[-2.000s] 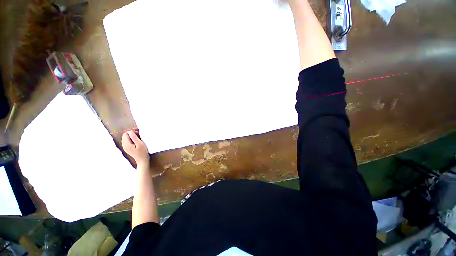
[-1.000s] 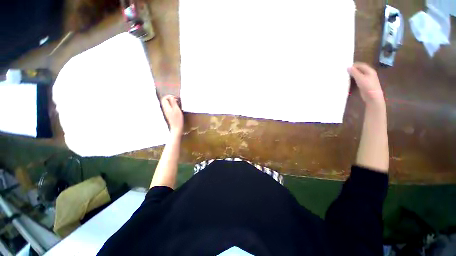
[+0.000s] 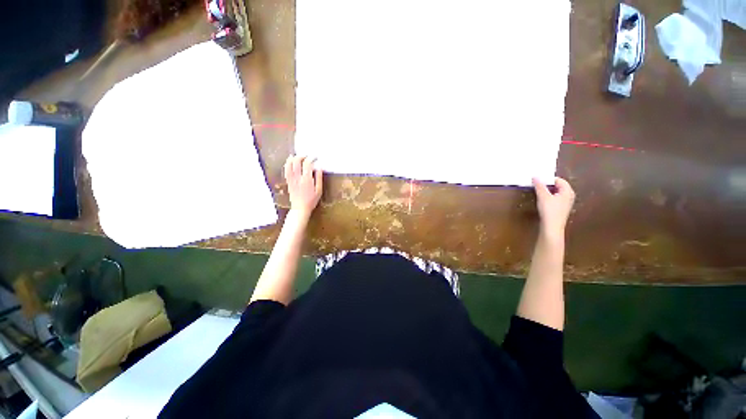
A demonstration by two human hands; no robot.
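The stack of white fabric panels [image 3: 433,90] lies on the brown table in front of me, overexposed, its top cut off by the picture's edge. My left hand [image 3: 304,182] is at its bottom left corner, fingertips on the edge. My right hand [image 3: 554,196] is at the bottom right corner, thumb and fingers pinching the edge. Whether one panel or several are between the fingers cannot be told. The supply pile of white panels [image 3: 176,155] lies askew on the left. Red laser lines show beside the stack and below its bottom edge.
A red and metal tool [image 3: 228,24] stands above the left pile. A silver metal weight [image 3: 626,51] lies right of the stack, with crumpled white scrap [image 3: 689,41] beyond it. A black-edged item [image 3: 65,170] is far left. The table's front edge [image 3: 638,281] runs before my body.
My right hand has moved from the stack's right side down to its bottom right corner. My left hand has shifted from beside the left corner onto the bottom edge.
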